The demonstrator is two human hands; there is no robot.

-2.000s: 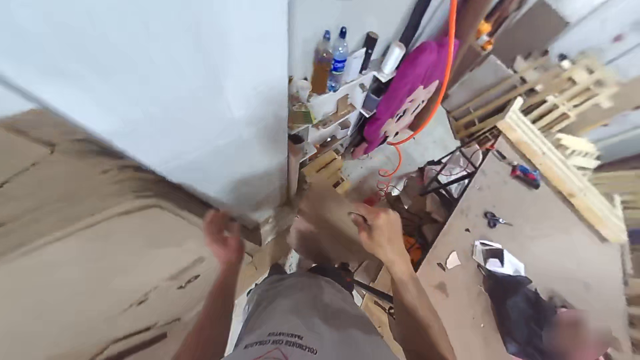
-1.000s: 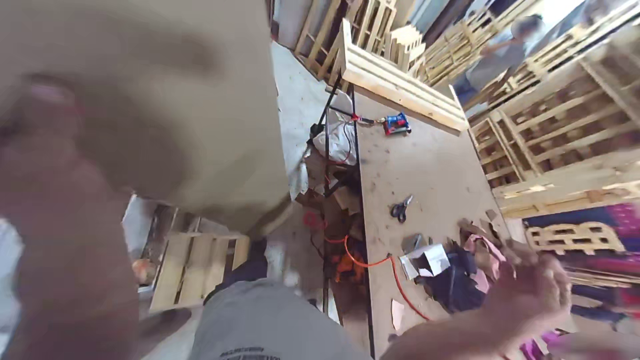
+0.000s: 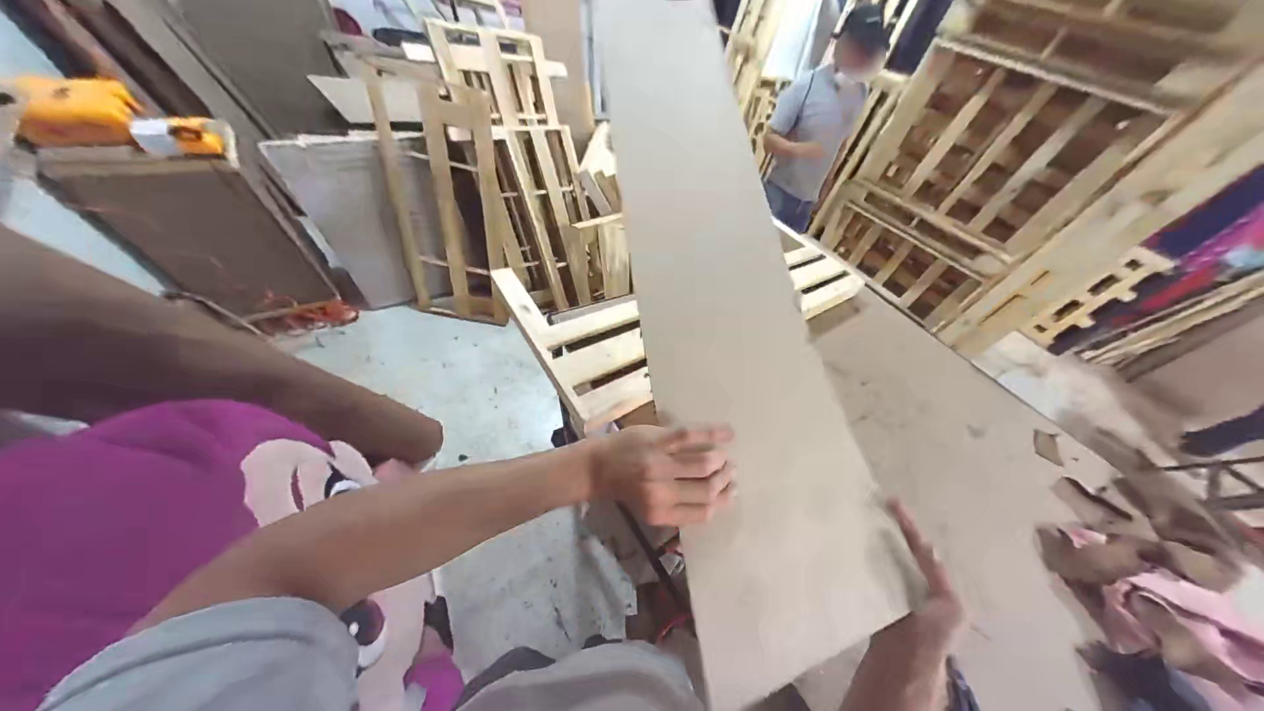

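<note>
A long flat tan panel (image 3: pixel 736 326), seemingly cardboard or thin board, stretches from near my body up past the top edge of the view, over the worktable (image 3: pixel 928 425). My left hand (image 3: pixel 667 474) lies at its left edge, with the fingers bent over the face. At the right edge is my right hand (image 3: pixel 923 563), its fingers extended along the side; part of the palm is hidden behind the panel's lower corner. Beyond my left hand, a slatted wooden frame (image 3: pixel 592 360) rests on the table, partly covered by the panel.
A purple cartoon-printed item (image 3: pixel 148 513) is at left, below a long brown roll or board (image 3: pixel 197 336). Wooden frames (image 3: pixel 533 178) lean behind. A person (image 3: pixel 815 128) stands beyond the table. Pink and dark fabric scraps (image 3: pixel 1165 612) lie on the right.
The view has swung strongly. Both hands are now at the long panel; one second ago my right hand was over the scraps on the table, apart from any panel.
</note>
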